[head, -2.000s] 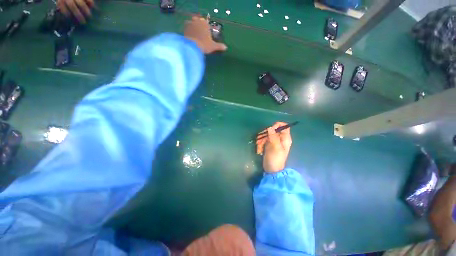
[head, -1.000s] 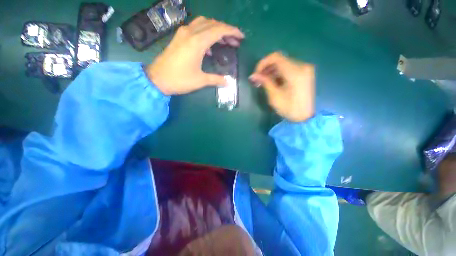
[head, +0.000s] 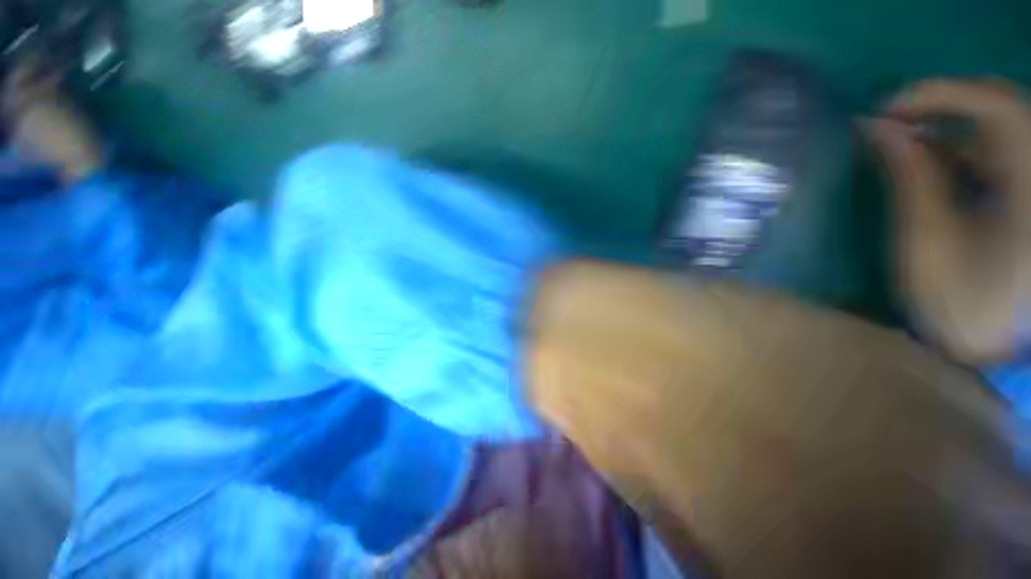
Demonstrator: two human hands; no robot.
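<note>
The frame is badly blurred. A black handset unit (head: 735, 192) lies on the green table right of centre, its lower half silvery and bright. My left hand (head: 746, 418) is very large and close to the camera, below the unit; its fingers cannot be made out. My right hand (head: 961, 215) is at the right edge, to the right of the unit and apart from it, with thumb and finger close together. A dark blur shows inside the right hand, but I cannot tell what it is.
Blurred black and silver units (head: 283, 40) lie at the upper left. Another person's hand (head: 51, 124) and blue sleeve are at the left edge, near more dark units. A small pale piece (head: 683, 11) is at the top edge.
The view has swung and come closer, so the unit appears larger and farther right. My left hand has come off the unit towards the camera. Another person's hand now shows at left.
</note>
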